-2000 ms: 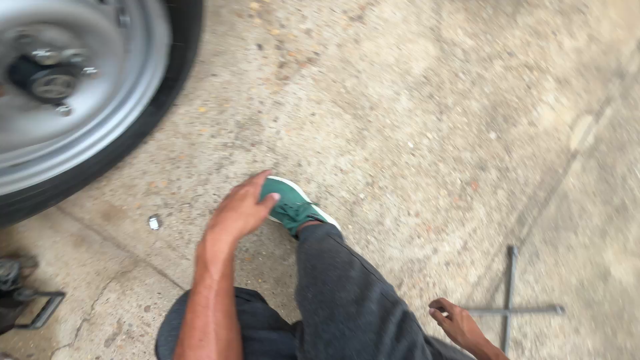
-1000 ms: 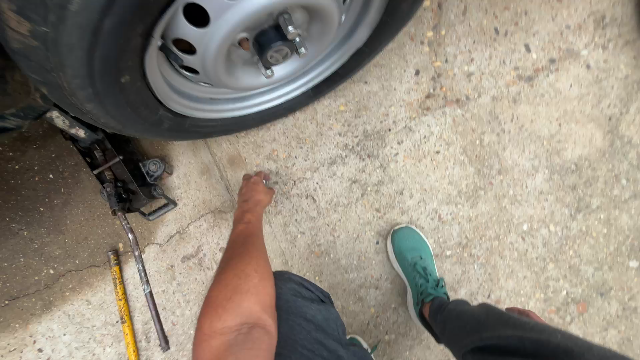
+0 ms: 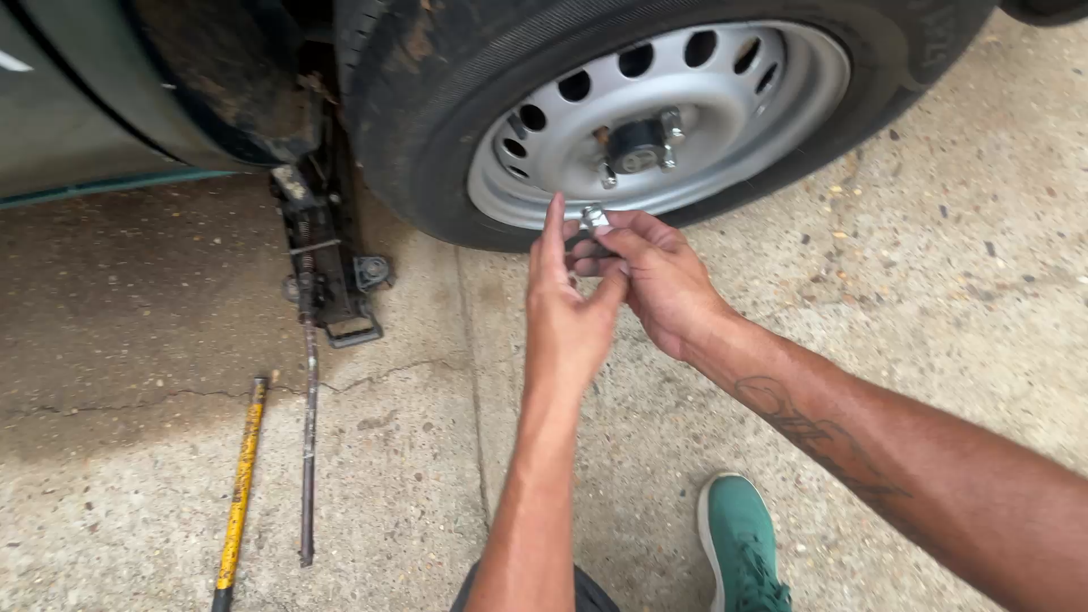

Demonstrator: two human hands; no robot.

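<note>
My right hand (image 3: 667, 276) pinches a chrome lug nut (image 3: 594, 216) between thumb and fingers, just in front of the lower rim of a silver steel wheel (image 3: 544, 153). Close beside it, my left hand (image 3: 565, 297) has its index finger pointing up and its thumb near the right hand's fingers; it holds nothing that I can see. Around the black hub cap (image 3: 636, 146) several lug nuts (image 3: 606, 174) sit on the wheel. The black tyre (image 3: 416, 153) is mounted on the car.
A floor jack (image 3: 327, 255) stands under the car sill, left of the tyre, with its metal handle (image 3: 309, 450) reaching toward me. Beside that handle lies a yellow bar (image 3: 242, 493) on the cracked concrete. My green shoe (image 3: 741, 544) is at the bottom.
The view has swung left toward the wheel and jack. My left hand has risen from the ground to the front of the wheel, and my right hand has come in beside it with a lug nut.
</note>
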